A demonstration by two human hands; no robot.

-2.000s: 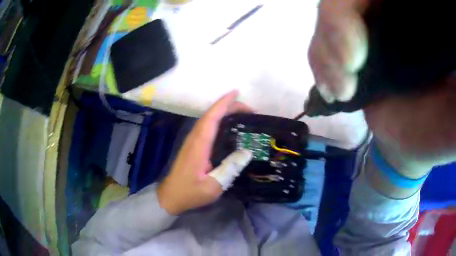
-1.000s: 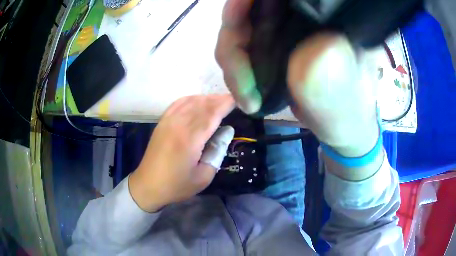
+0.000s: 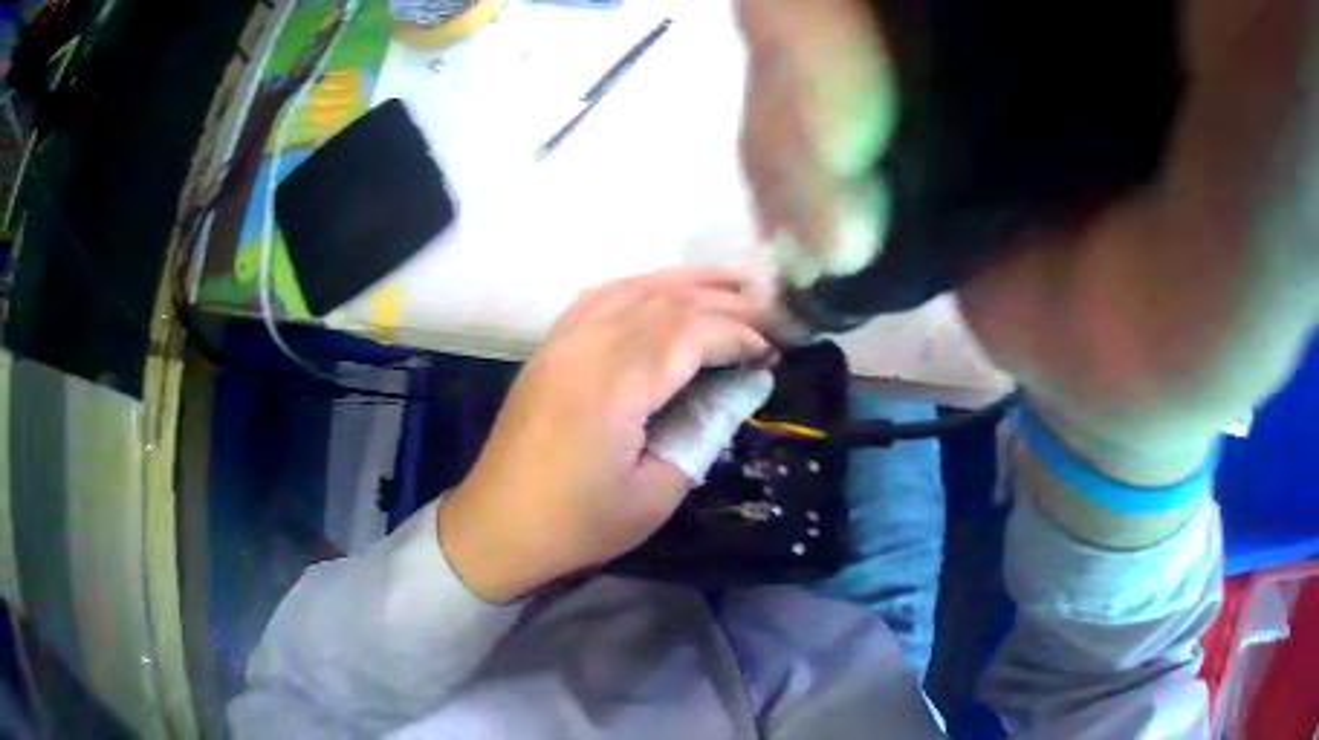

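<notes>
The black housing base (image 3: 788,528) lies on the wearer's lap at the bench edge, open side up, with a yellow wire (image 3: 788,428) and small silvery parts showing. The circuit board is hidden under my left hand. My left hand (image 3: 615,419), thumb wrapped in white tape, lies over the housing with its fingertips close together near the screwdriver's nose; whether they pinch a screw cannot be seen. My right hand (image 3: 825,145), blurred, is closed around the large black electric screwdriver (image 3: 1013,145), its nose pointing down at my left fingertips. The black cord (image 3: 911,428) leaves the housing's right side.
A flat black cover (image 3: 365,207) lies on the bench (image 3: 579,217) at the left. A thin dark stick (image 3: 605,87) lies behind it. A round tray with yellow rim (image 3: 446,20) is at the top edge. Blue (image 3: 1280,463) and red (image 3: 1258,658) bins stand at the right.
My left hand has moved from the housing's left side to over it, covering the board. My right hand has brought the screwdriver left to my left fingertips. The view has also shifted.
</notes>
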